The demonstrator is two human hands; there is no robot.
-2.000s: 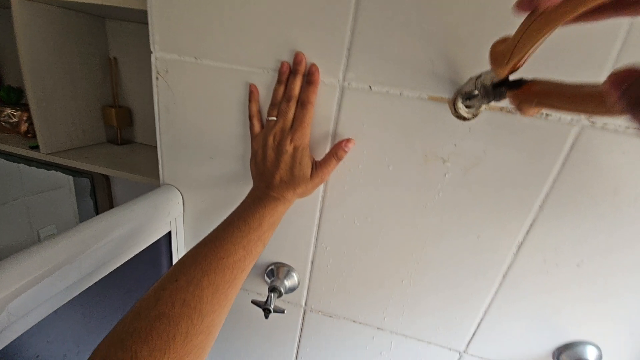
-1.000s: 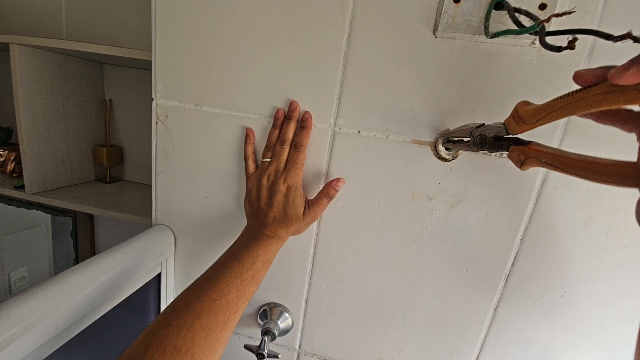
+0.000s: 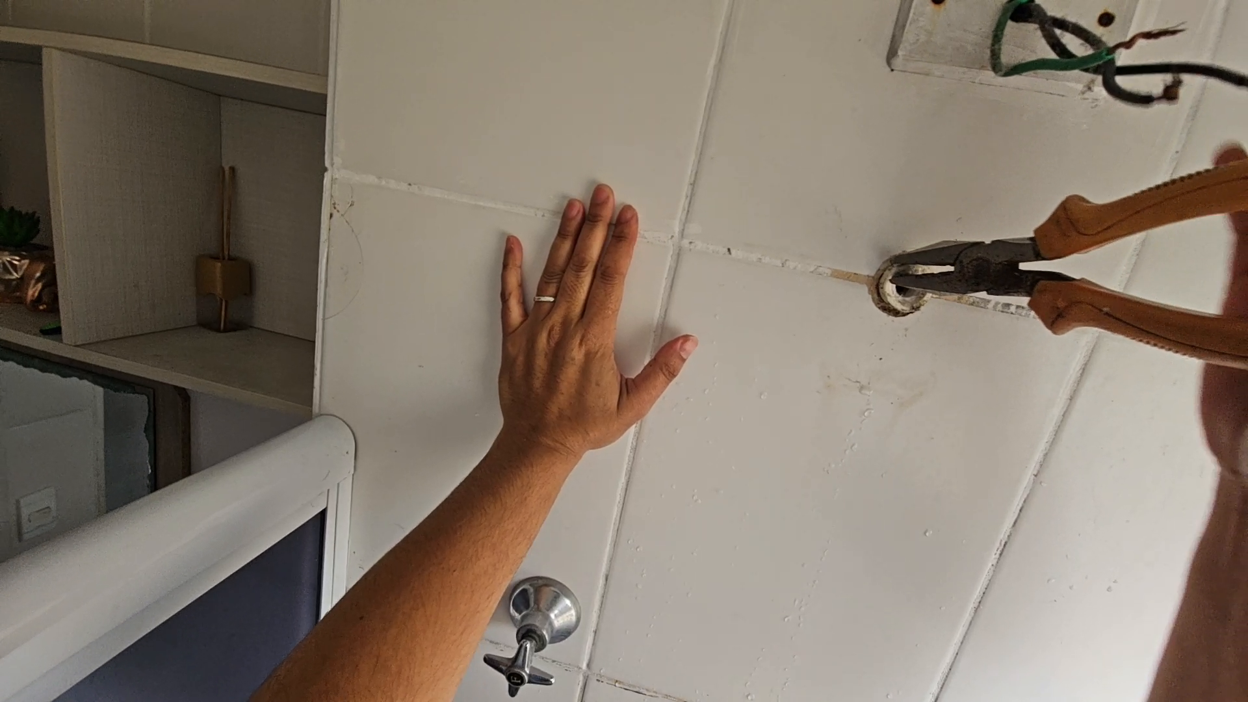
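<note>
My left hand (image 3: 570, 356) lies flat on the white wall tile (image 3: 809, 487) with its fingers spread, a ring on one finger. Orange-handled pliers (image 3: 990, 268) reach in from the right, their jaws parted and their tips at the round pipe opening (image 3: 899, 285) in the wall. Whether the tips press inside the opening or on its rim is hard to tell. At the right edge my right hand (image 3: 1230, 390) is around the plier handles, partly cut off by the frame and blurred.
Above the pliers, bare-ended wires (image 3: 1082, 58) hang from a wall box (image 3: 926, 39). A chrome cross-handle valve (image 3: 536, 624) sits below my left hand. At left are a shelf unit (image 3: 136, 195) and a white rail (image 3: 195, 497) over a dark panel.
The plier handles and my right hand have changed angle at the pipe opening. My left hand stays flat on the tiles. The view has shifted, bringing the wires into sight.
</note>
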